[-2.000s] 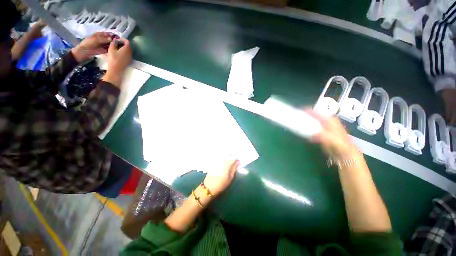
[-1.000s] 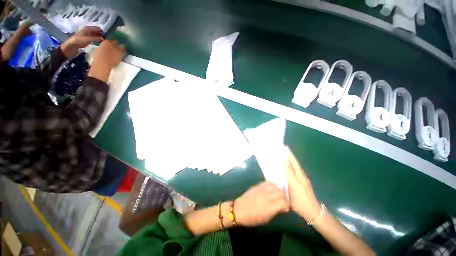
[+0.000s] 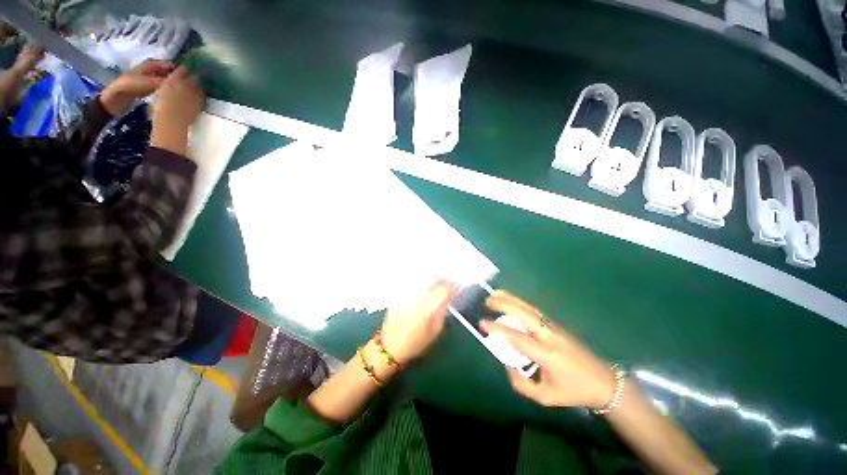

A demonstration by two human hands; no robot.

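Observation:
The stack of white wrapping sheets (image 3: 325, 223) lies fanned on the near green surface, glaring bright. My right hand (image 3: 548, 357) holds a white plastic unit (image 3: 492, 343) tilted at the stack's lower right corner. My left hand (image 3: 418, 320) is at that corner beside the unit's upper end, blurred; whether its fingers grip a sheet or the unit I cannot tell. Two wrapped units, one left (image 3: 374, 97) and one right (image 3: 438, 102), stand side by side beyond the white strip, flared ends up.
Several unwrapped units (image 3: 669, 167) stand in a row beyond the white strip (image 3: 576, 218). At the left a person in a plaid sleeve (image 3: 158, 199) works over a dark bag (image 3: 123, 153). A pale sheet (image 3: 209, 167) lies between that person and the stack.
The wrapped piece has left my hands and a second wrapped unit stands beside the first. My right hand now holds an unwrapped unit. The row shows one unit fewer. My left hand moved left to the stack.

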